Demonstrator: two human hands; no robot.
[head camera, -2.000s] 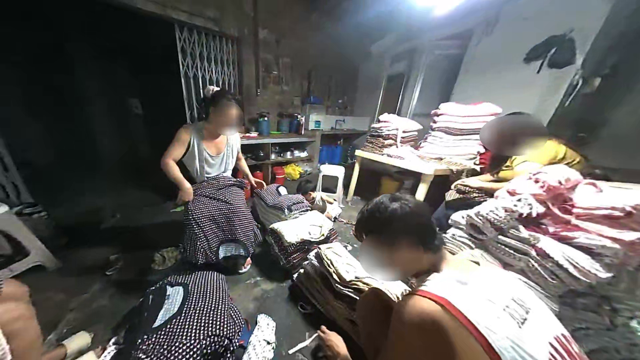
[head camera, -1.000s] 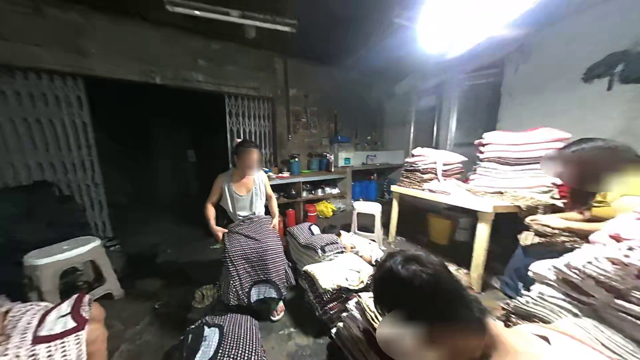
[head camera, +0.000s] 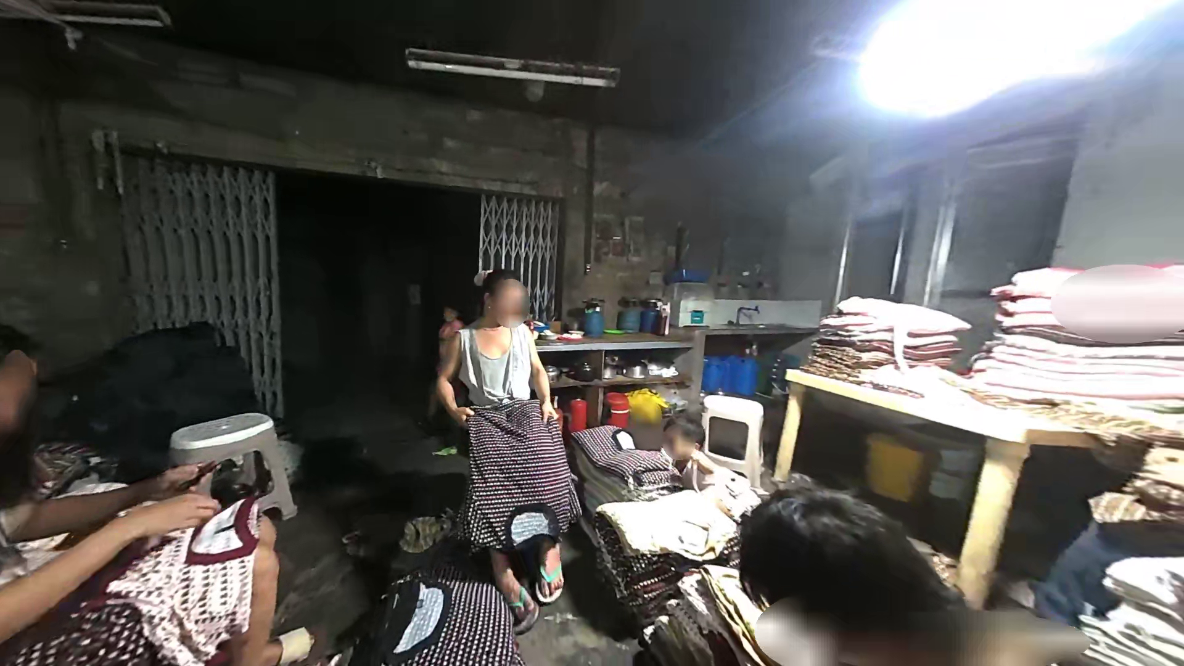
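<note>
Neither of my hands is in view. Facing me, a seated person in a grey sleeveless top holds a dark patterned garment (head camera: 518, 453) across the lap, its dark neckline with a pale inner patch hanging low. On the floor nearer to me lies a similar dark patterned garment (head camera: 472, 629). At the left edge, another person's hands hold a white openwork garment with a maroon neckline (head camera: 199, 573) over the knees. Folded cloth stacks (head camera: 671, 527) stand right of the middle, beside a dark-haired person whose head is low in front.
A yellowish table (head camera: 999, 462) at right bears folded cloth piles (head camera: 1064, 361). White plastic stools stand at left (head camera: 222, 435) and by the table (head camera: 733, 435). A small child is behind the floor stacks. Behind are a shelf counter (head camera: 620, 344) and a folding metal gate (head camera: 208, 277).
The view has swung up and to the left. The person facing me still has the dark garment on the lap, head now turned more to one side.
</note>
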